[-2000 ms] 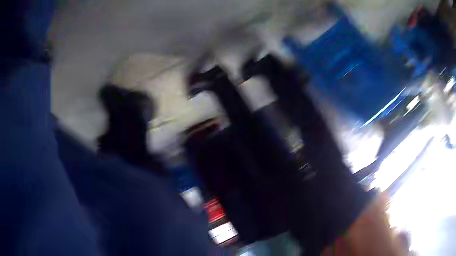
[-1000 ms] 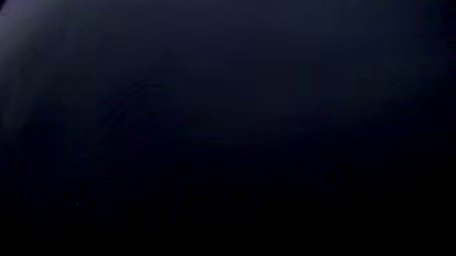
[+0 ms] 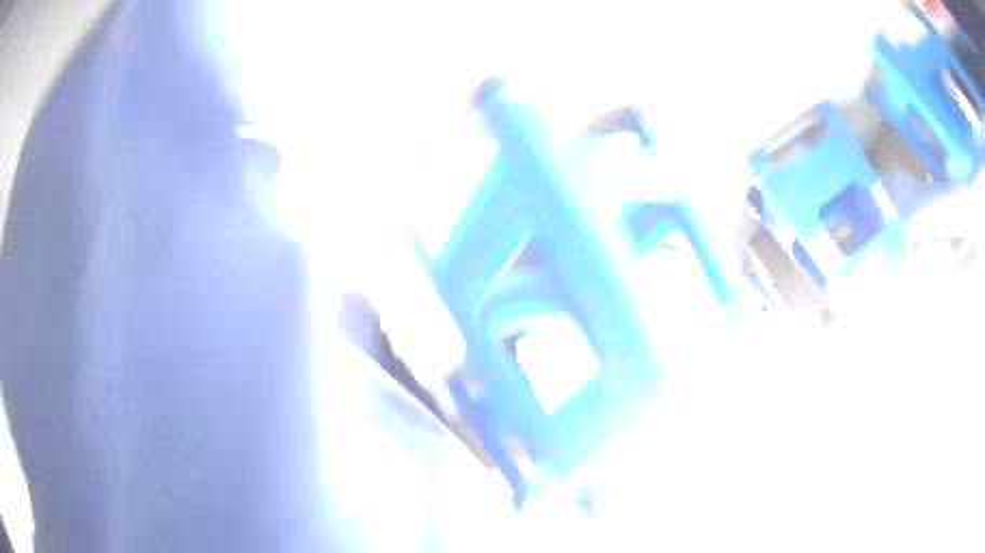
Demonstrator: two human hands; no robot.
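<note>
The picture is overexposed and tilted. No hand of mine can be made out. Nearest in front is a blue plastic stool (image 3: 605, 324) with splayed legs and a square opening, near the middle of the head view. A large pale blue cloth surface (image 3: 184, 324), perhaps clothing close to the camera, fills the left side. Whether anything touches the stool cannot be told.
A second blue stool (image 3: 848, 194) with an opening stands at the upper right. Another blue plastic thing (image 3: 923, 97) is at the far upper right corner. A smaller blue frame (image 3: 697, 243) shows between them and the near stool. The rest is washed out white.
The view has gone from a blurred floor with a person's dark legs, through near black, to overexposed white. The person's legs are no longer seen, and blue stools now show near the middle and right.
</note>
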